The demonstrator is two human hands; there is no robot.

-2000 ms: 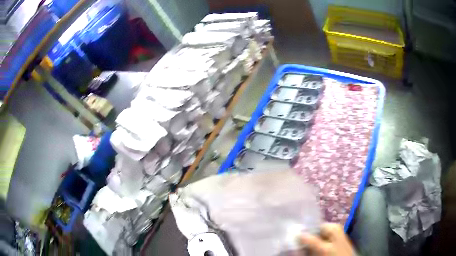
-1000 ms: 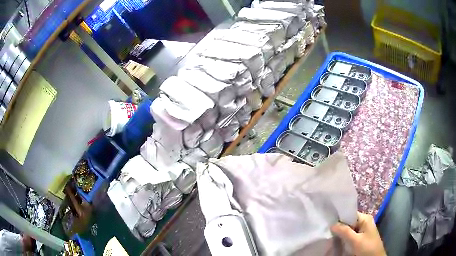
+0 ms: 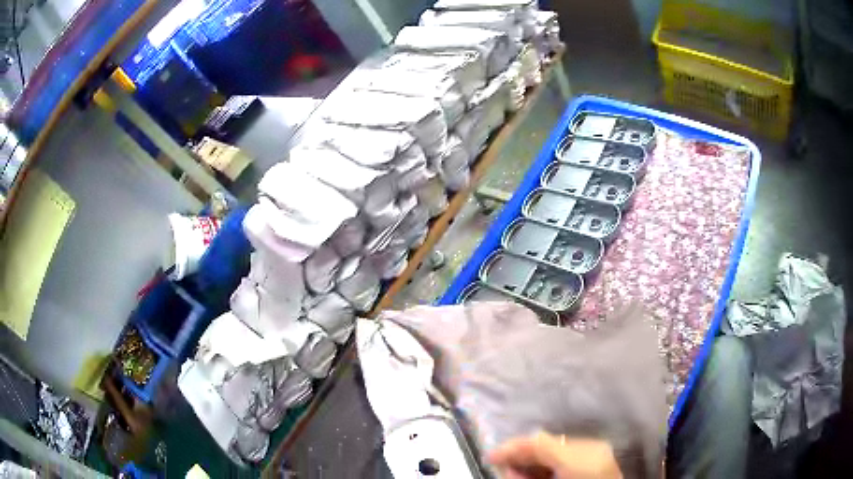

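A silver-grey lock housing (image 3: 426, 454) with a round dark hole lies at the bottom middle, partly out of its wrapping paper. The off-white wrapping paper (image 3: 552, 370) is spread open to its right, and some still covers the housing's far part. My right hand (image 3: 559, 457) is at the bottom edge over the paper, blurred and cut off; whether its fingers grip the paper cannot be told. My left hand is not in view. A row of open housings (image 3: 552, 245) lies hollow side up along the left side of the blue-rimmed tray (image 3: 744, 220).
Wrapped housings (image 3: 355, 145) are stacked along the bench edge at left. Blue bins (image 3: 178, 313), one with brass fittings (image 3: 137, 359), stand behind them. A yellow crate (image 3: 725, 82) is at the back right. Crumpled discarded paper (image 3: 795, 355) lies right of my knee (image 3: 725, 393).
My right hand has moved left and down from the paper's right edge, over the paper toward the housing. The view has shifted, first one way and then partly back.
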